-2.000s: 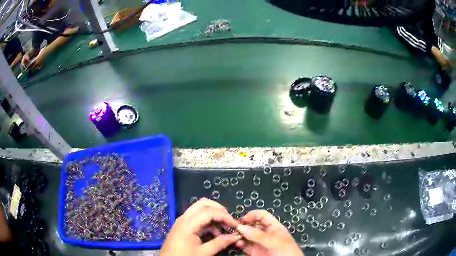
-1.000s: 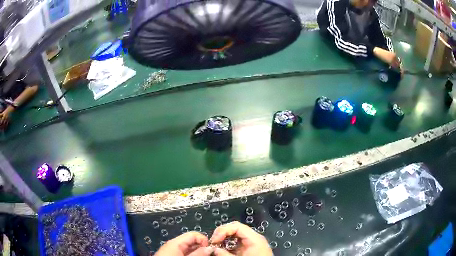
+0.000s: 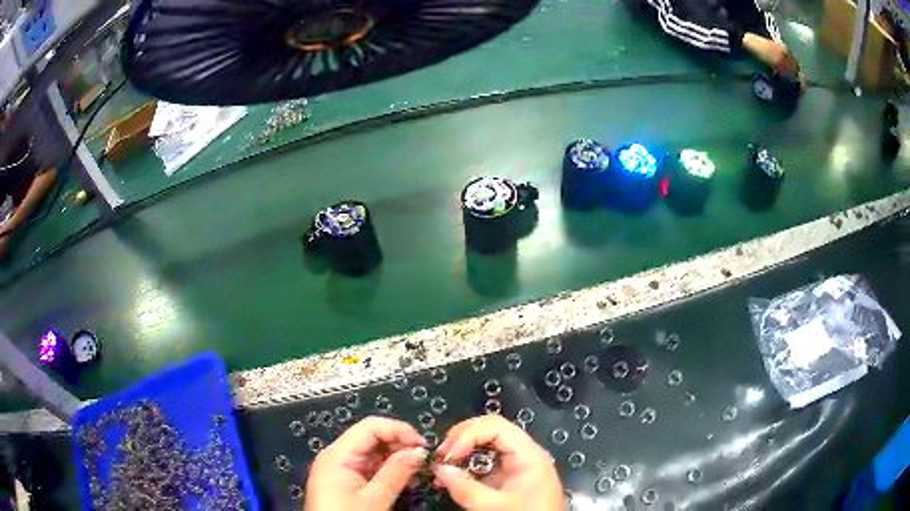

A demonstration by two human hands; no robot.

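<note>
My left hand (image 3: 367, 467) and my right hand (image 3: 501, 469) are close together at the bottom centre, above the dark bench. Their fingertips pinch small rings (image 3: 481, 461) between them; a pale ring shows at my right fingers. The exact number held is hidden by the fingers. Many loose rings (image 3: 562, 393) lie scattered on the dark bench around and beyond the hands. A blue tray (image 3: 215, 399) at the lower left holds a dense heap of small parts (image 3: 150, 461).
A speckled white rail (image 3: 479, 334) divides bench and green belt (image 3: 229, 289). Several black LED units (image 3: 491, 215) stand on the belt, some lit. A clear bag (image 3: 823, 339) lies right. A fan (image 3: 319, 40) hangs above. A person's hand (image 3: 773, 58) touches a unit far right.
The view has turned rightward, with the tray and bag shifted left. Units on the belt have moved left. My hands stay together at the rings, with the fingers slightly rearranged.
</note>
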